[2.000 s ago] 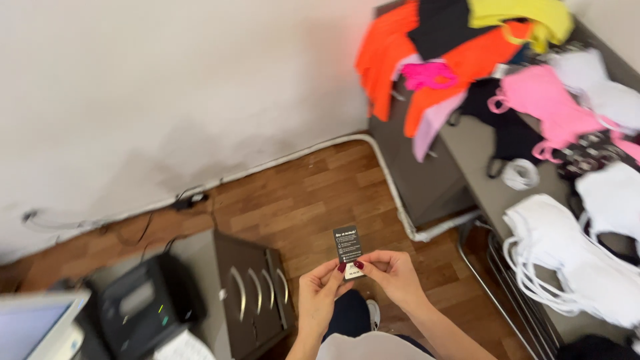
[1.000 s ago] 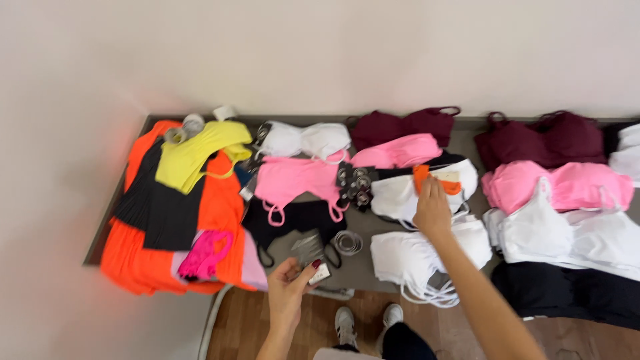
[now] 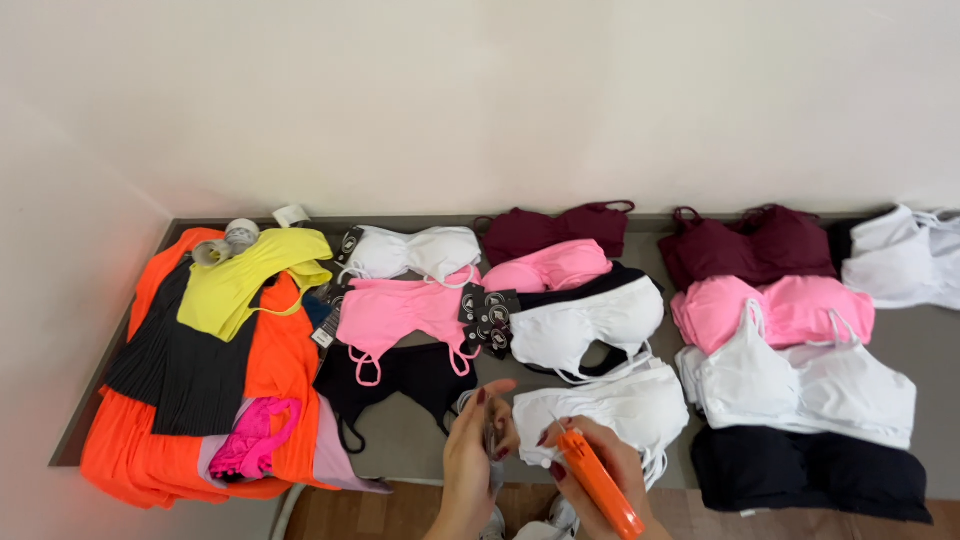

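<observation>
My right hand (image 3: 600, 469) holds an orange tagging gun (image 3: 600, 480), its thin needle pointing up and left toward my other hand. My left hand (image 3: 474, 450) pinches a small, blurred item, seen edge-on, that looks like a tag (image 3: 491, 431); its face is hidden. Both hands are over the table's front edge, close together. Just behind them lie stacked white bra tops (image 3: 600, 409) with straps hanging at the right. Farther back are a white top (image 3: 589, 322) and several black hang tags (image 3: 491, 319) with round white logos, beside a pink top (image 3: 405, 311).
On the grey table (image 3: 405, 446) are orange garments (image 3: 281, 360), a yellow top (image 3: 240, 277), a black pleated piece (image 3: 187, 352) and magenta lace (image 3: 255, 442) at left. Maroon tops (image 3: 750, 244), pink tops (image 3: 787, 307) and black tops (image 3: 810, 469) lie at right. A wall stands behind.
The view has swung from the floor and drawers to the table. A second ago my right hand was at the orange tool among the tops; now it holds it beside my left hand.
</observation>
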